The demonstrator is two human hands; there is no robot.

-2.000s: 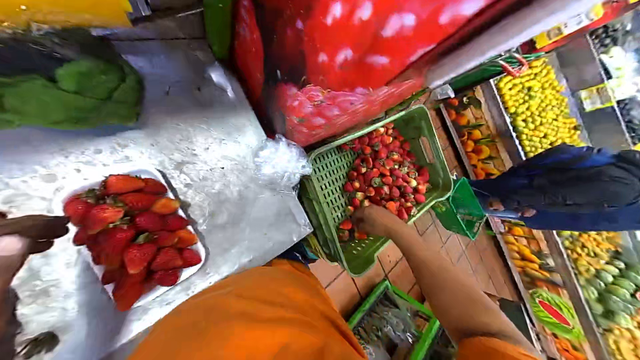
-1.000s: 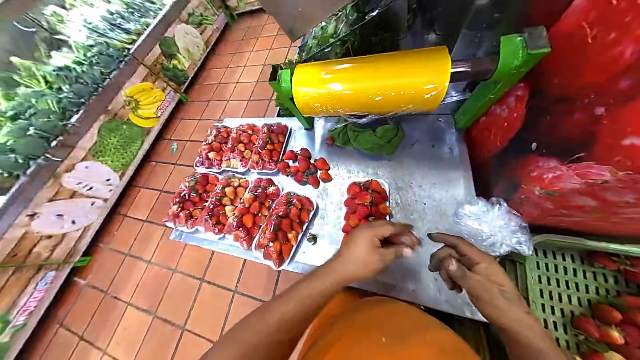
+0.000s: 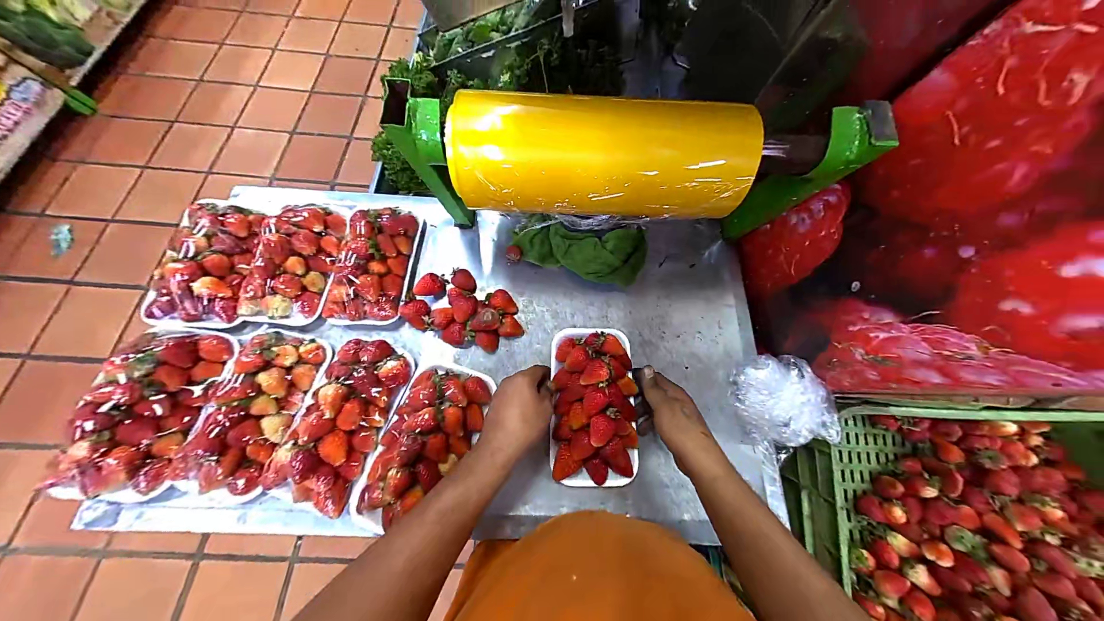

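Observation:
A white foam tray of strawberries (image 3: 595, 410), with no film visible over it, lies on the metal table (image 3: 681, 302) in front of me. My left hand (image 3: 520, 410) touches its left edge and my right hand (image 3: 675, 416) its right edge, the fingertips partly hidden at the rim. Loose strawberries (image 3: 466, 310) lie in a pile up and to the left. Several film-wrapped strawberry trays (image 3: 276, 263) stand in two rows on the left. Beyond the tray, a yellow roll of plastic film (image 3: 604, 155) hangs on a green metal stand (image 3: 427, 155), above a green cloth (image 3: 604, 252).
A crumpled ball of clear film (image 3: 785, 404) lies at the table's right edge. A green plastic crate (image 3: 849, 483) full of strawberries stands at the right. Leafy greens (image 3: 401, 168) are behind the stand, and a produce shelf (image 3: 52, 112) is at the upper left.
Two seconds back my right hand was in the strawberry crate; now both hands are at the tray's sides. One second ago they were apart, near the tray. The view has swung strongly.

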